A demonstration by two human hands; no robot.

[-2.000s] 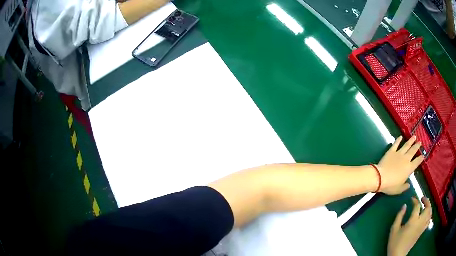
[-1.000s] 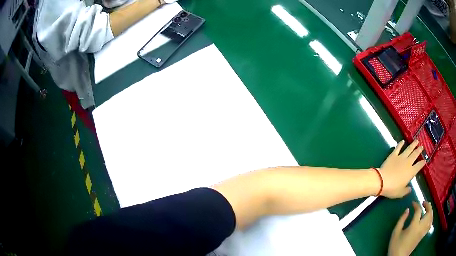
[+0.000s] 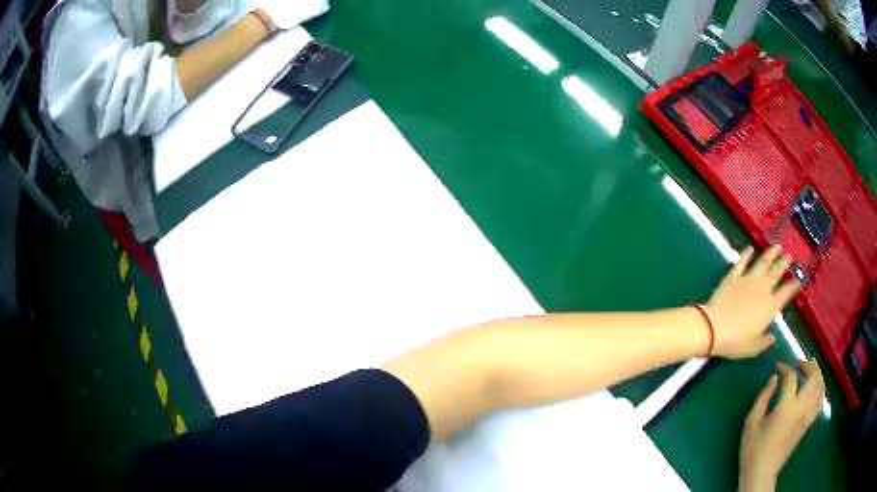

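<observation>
My left hand, bare with a red cord at the wrist, is stretched out with fingers spread. Its fingertips reach the near edge of the red perforated tray, beside the lower end of a black phone frame lying in that tray. No object shows in its grasp. My right hand is at the lower right over the green bench, fingers apart and slightly curled, with nothing visible in it. Another black frame lies at the tray's far end.
A black phone frame lies on the bench at upper left, near a neighbouring worker's sleeve. A white sheet lies under my left arm. A white strip runs beneath my left wrist. Grey posts stand behind the tray.
The whole view has shifted slightly, with the tray and frames now further left. The neighbour's forearm has moved. My hands hold nearly the same pose beside the tray.
</observation>
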